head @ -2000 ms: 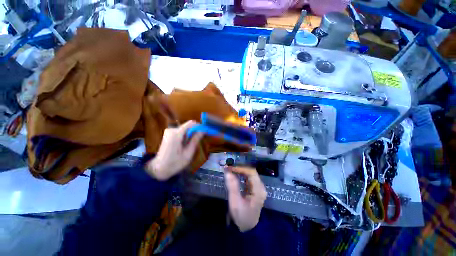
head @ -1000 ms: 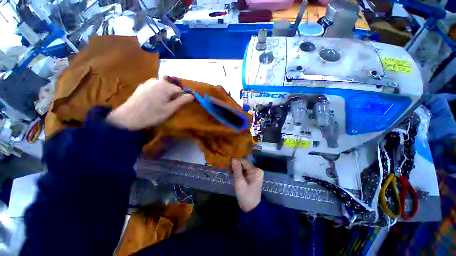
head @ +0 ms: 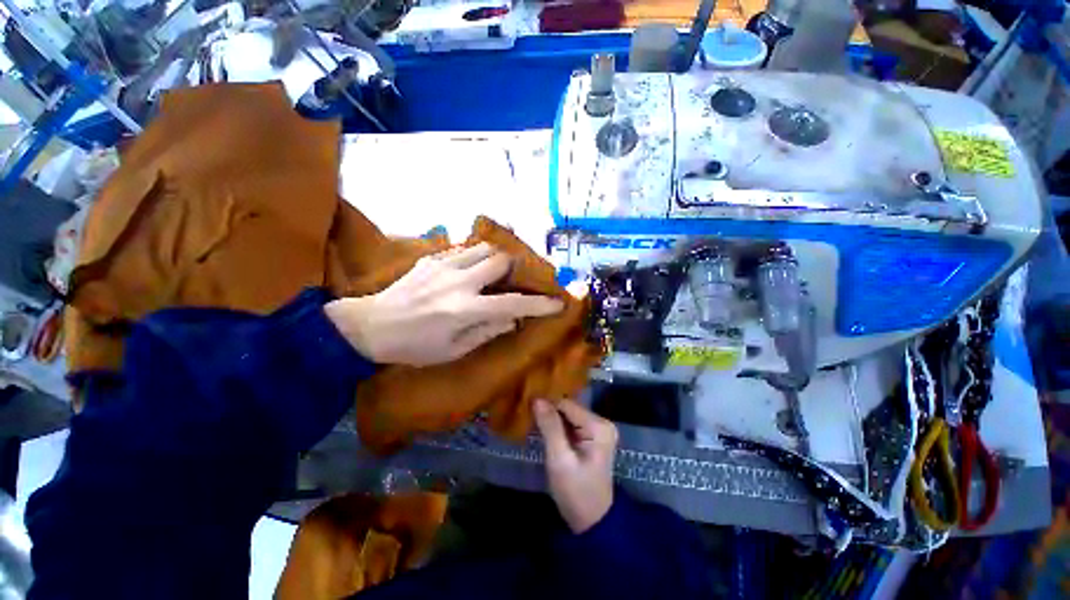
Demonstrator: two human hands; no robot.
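Note:
A tan-orange fabric panel (head: 469,381) lies at the needle area (head: 583,287) of the white and blue overlock machine (head: 798,164). My left hand (head: 452,307) lies palm down on top of the panel, fingers spread and pointing toward the needle. My right hand (head: 577,451) pinches the panel's near edge between thumb and fingertips, just left of and below the presser area. The stack of tan panels (head: 223,199) lies to the left, partly behind my left sleeve. The exact needle contact is hidden by fabric and machine parts.
Sewn tan pieces (head: 358,545) lie low beside my lap. Yellow-handled scissors (head: 935,475) and red-handled ones (head: 980,475) hang at the right beside black-and-white patterned strips (head: 810,475). A ruler scale (head: 704,471) runs along the front edge. A blue trough (head: 469,88) is behind.
The panel's folded blue-edged part has gone down and its tan face now shows. My left hand has moved right, from gripping that edge to lying on the panel. My right hand still pinches the near edge.

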